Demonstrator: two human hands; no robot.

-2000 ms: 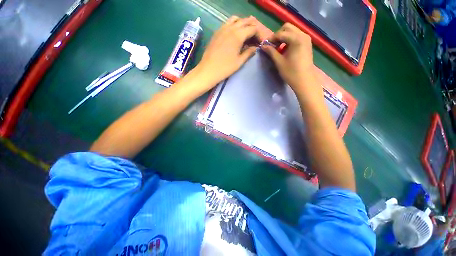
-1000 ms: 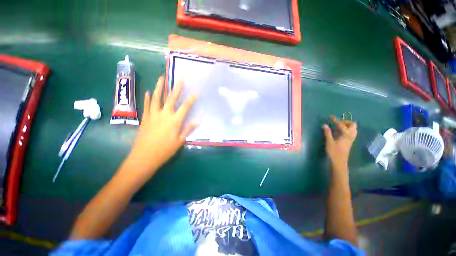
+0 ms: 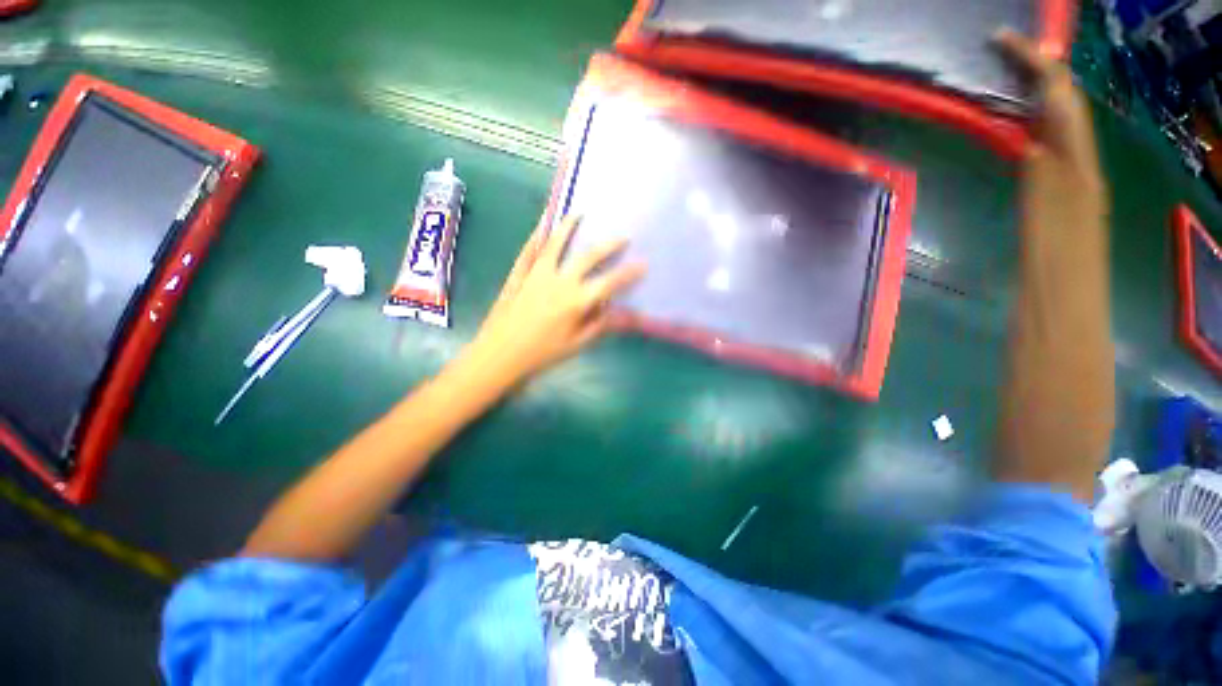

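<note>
The grey panel (image 3: pixel 751 221) lies in its red tray (image 3: pixel 895 288) in front of me. My left hand (image 3: pixel 556 298) rests on the tray's near left edge, fingers apart. My right hand (image 3: pixel 1048 94), blurred, is on the right end of a second red tray (image 3: pixel 831 87) with a panel, its fingers over the rim. This far tray sits against or very near the back edge of the middle one. The silver B-7000 glue tube (image 3: pixel 429 241) lies left of the middle tray.
A white wad (image 3: pixel 345 269) with thin tweezers (image 3: pixel 284 338) lies left. Another trayed panel (image 3: pixel 87 255) is at far left, one more (image 3: pixel 1202 282) at far right. A small white scrap (image 3: pixel 942 426), thin stick (image 3: pixel 740 527) and white fan (image 3: pixel 1179 525) are at right.
My right hand has moved from the bench at right up to the far tray, which has shifted right and closer to the middle tray. A white scrap now shows on the bench.
</note>
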